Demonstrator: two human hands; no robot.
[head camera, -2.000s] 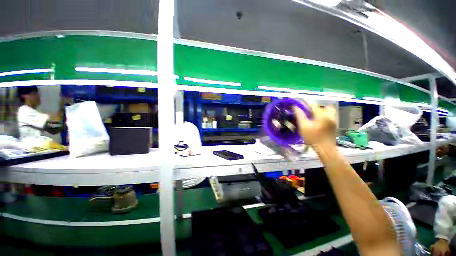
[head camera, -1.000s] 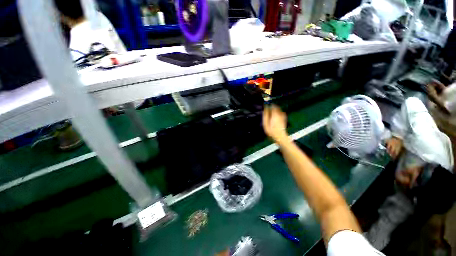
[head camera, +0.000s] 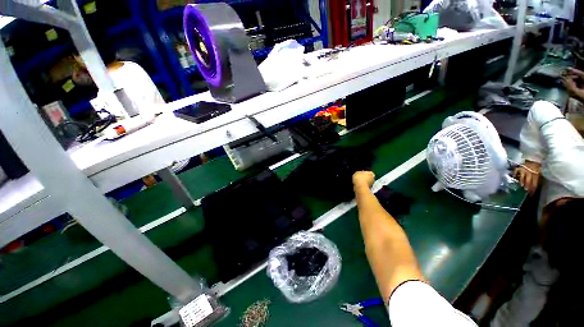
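Observation:
My right hand (head camera: 363, 181) is stretched out at the edge of the dark stack of black trays (head camera: 333, 167) at back centre. Its fingers look curled, and whether it holds anything cannot be told. My left hand is not in view. Nearer, an open clear bag (head camera: 282, 268) holds small black parts (head camera: 306, 261). Small metal pins (head camera: 255, 313) lie in a loose pile at the bottom. Blue-handled pliers (head camera: 365, 310) lie beside my forearm, cut off by the bottom edge. A large black tray (head camera: 250, 217) lies left of my hand.
A white fan (head camera: 462, 156) stands at right, near a co-worker's white sleeve (head camera: 547, 137). A labelled bag (head camera: 197, 310) lies by the slanting white post (head camera: 109, 230). A white shelf (head camera: 256, 108) above carries a purple-ringed round device (head camera: 208, 48) and a black object (head camera: 202, 112).
The view has tilted down from the shelf to the bench. My right hand has moved from in front of the purple-ringed device down to the black trays. The bit of my left hand at the bottom edge has left view.

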